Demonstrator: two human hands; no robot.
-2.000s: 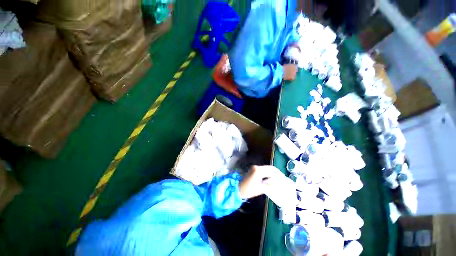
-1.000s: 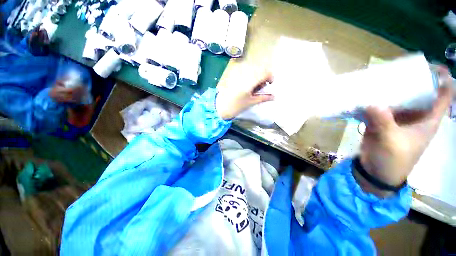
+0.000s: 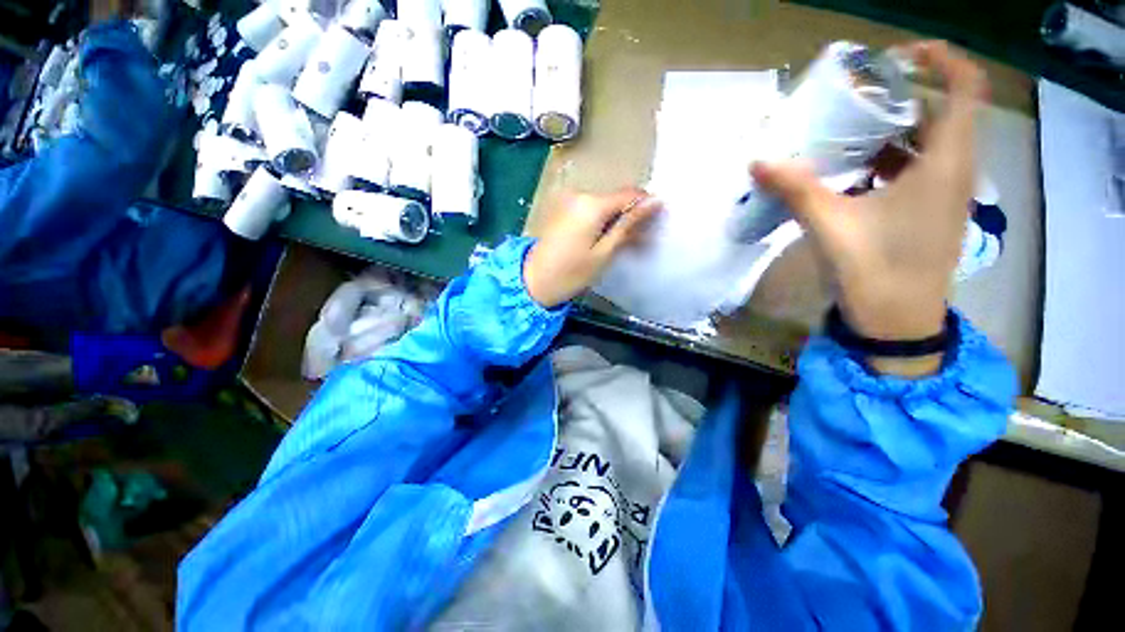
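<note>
My right hand (image 3: 882,210) is wrapped around a white cylinder unit (image 3: 839,117), which is tilted above the cardboard, its shiny end facing up and to the right. My left hand (image 3: 590,241) pinches the left edge of a thin white sheet (image 3: 691,266) between thumb and fingers. The sheet reaches from my left hand to below the cylinder. A stack of white sheets (image 3: 709,111) lies behind on the cardboard work mat (image 3: 642,37). Round discs (image 3: 983,235), dark and white, lie to the right of my right hand, partly hidden by it.
Loose white cylinders (image 3: 333,74) cover the green bench (image 3: 512,185) at the upper left. A large white sheet (image 3: 1086,272) lies at the right. An open carton (image 3: 278,321) with crumpled white pieces stands below the bench. Another person's blue sleeve (image 3: 105,111) is at far left.
The cylinder in my right hand has moved left and turned more upright, its shiny end now up. My left hand has closed on a sheet's edge.
</note>
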